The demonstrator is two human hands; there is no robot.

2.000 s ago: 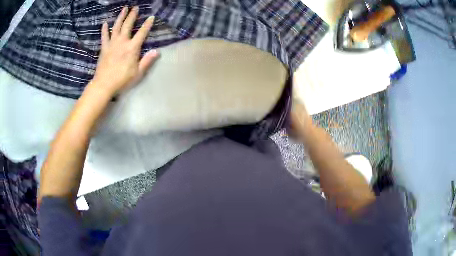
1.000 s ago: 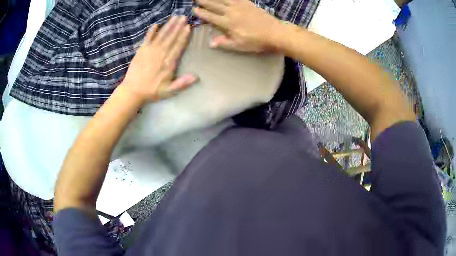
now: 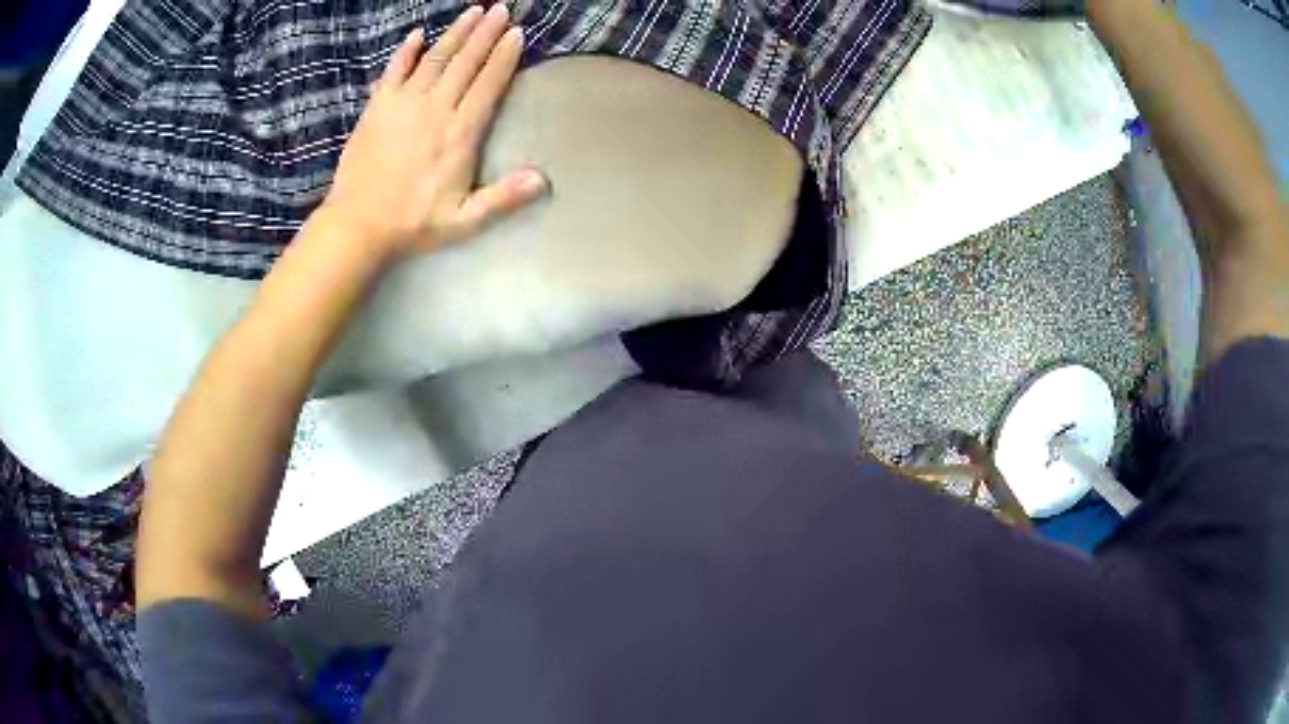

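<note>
A plaid garment [image 3: 184, 156], dark with white check lines, lies over a rounded grey-beige pressing form [image 3: 636, 198]. Its curved opening leaves the pad showing, and its dark lining [image 3: 693, 347] hangs at the near right end of the form. My left hand [image 3: 424, 142] lies flat, fingers spread, partly on the plaid edge and partly on the pad. My right arm reaches to the top right, where the hand is cut off by the picture's edge. A dark object edge shows beside it, too little to tell.
A white table cover [image 3: 975, 127] with faint brown stains lies at right. Below are speckled floor [image 3: 990, 290], a white round object [image 3: 1053, 439] with a rod, and a wooden stool part [image 3: 990, 481]. A dark plaid heap [image 3: 64, 566] is at lower left.
My right hand has left the pad and moved to the upper right, out of the picture. My left hand stays on the garment edge. The view has shifted slightly.
</note>
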